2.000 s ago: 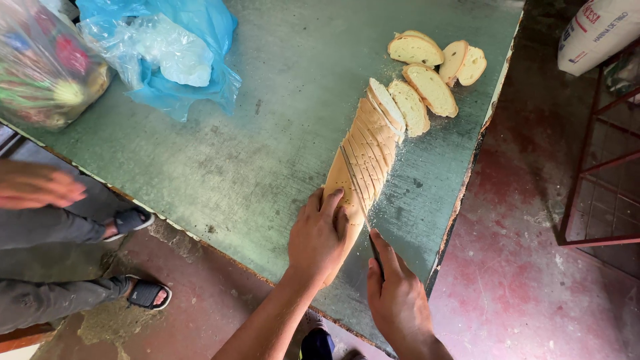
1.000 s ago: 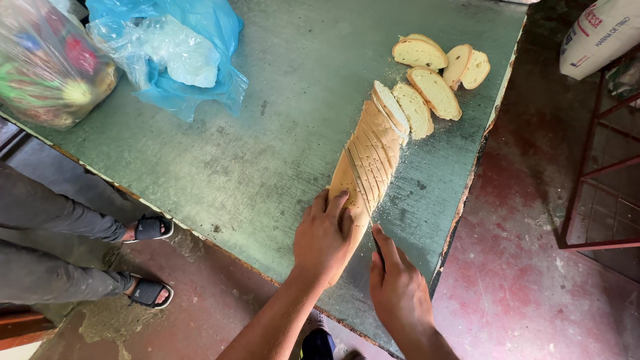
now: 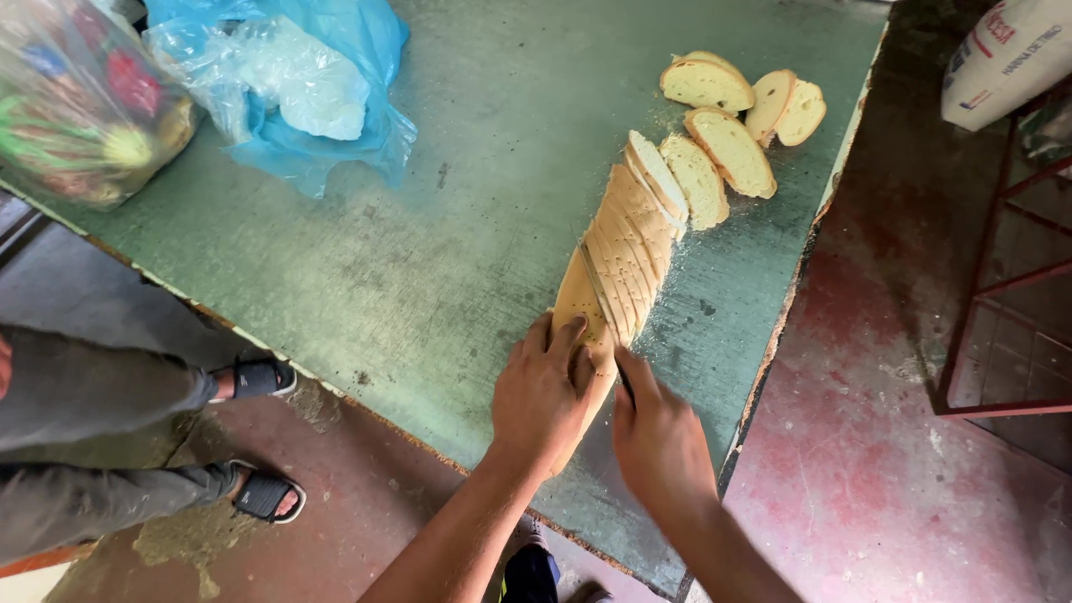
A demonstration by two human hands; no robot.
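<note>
A long loaf of bread [image 3: 624, 260] lies slantwise on the green tabletop, its far part cut into several slices that still lean together. My left hand [image 3: 544, 385] presses on the near, uncut part, fingers over the crust. My right hand [image 3: 662, 427] grips the dark handle of a knife [image 3: 596, 289], whose thin blade sits in a slanting cut just beyond my left fingers. Several loose bread slices [image 3: 731, 152] lie past the loaf's far end, some overlapping, with crumbs around them.
The worn green table [image 3: 335, 276] has chipped edges. A blue plastic bag [image 3: 368, 109] and a clear bag with mixed contents [image 3: 92, 117] lie at the upper left. A person in dark trousers [image 3: 100, 389] stands at the left. A white sack [image 3: 1001, 63] and red metal frame [image 3: 971, 335] are at the right.
The knife's cut has moved slightly down the loaf toward me. The other person's hand, seen at the left two seconds ago, has mostly left the view.
</note>
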